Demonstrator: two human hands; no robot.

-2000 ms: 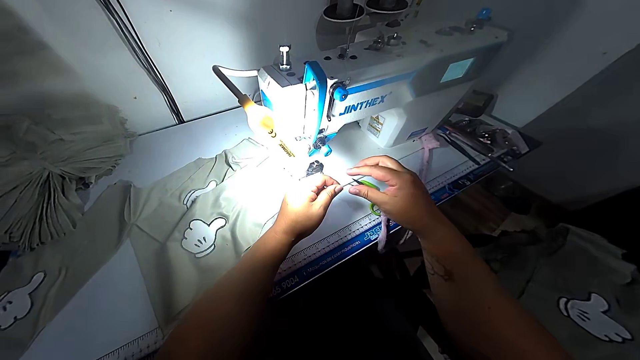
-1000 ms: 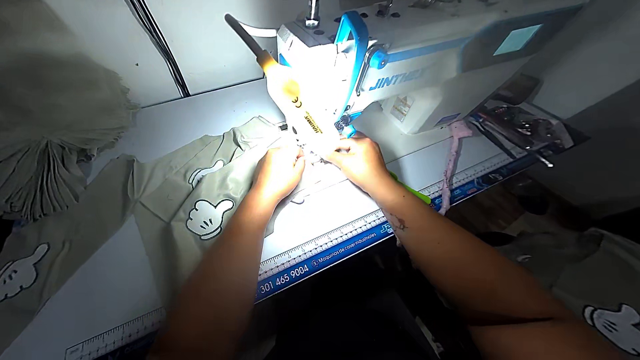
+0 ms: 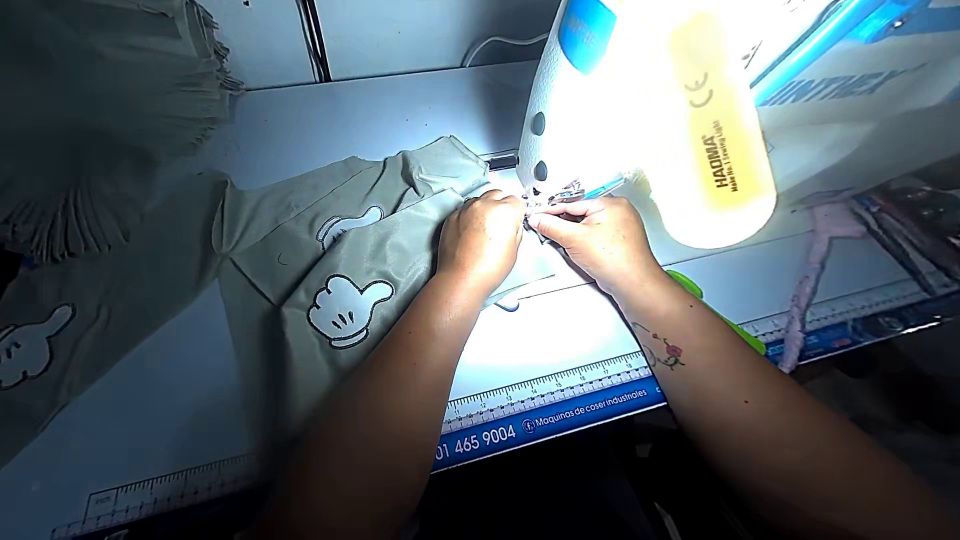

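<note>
At the needle area of a white and blue sewing machine (image 3: 551, 112), both hands are close together. My left hand (image 3: 484, 232) is closed on the edge of a grey-green fabric piece (image 3: 390, 259) bearing white cartoon-glove patches (image 3: 346, 311). My right hand (image 3: 596, 236) pinches a small dark bit of material just beside the presser foot, thumb against finger. Glare and the fingers hide the needle and exactly what is pinched. The fabric spreads leftward from my left hand over the white table.
A lit sewing lamp (image 3: 716, 150) hangs right of the needle area. A green-handled tool (image 3: 686, 283) lies partly under my right forearm. Pink fabric strip (image 3: 806, 292) hangs over the ruler-marked table edge (image 3: 555, 416). Gathered grey-green fabric (image 3: 112, 135) is piled at upper left.
Two seconds ago the hands held a small thing up in front of the machine; now they are down at the presser foot. The view has moved much closer.
</note>
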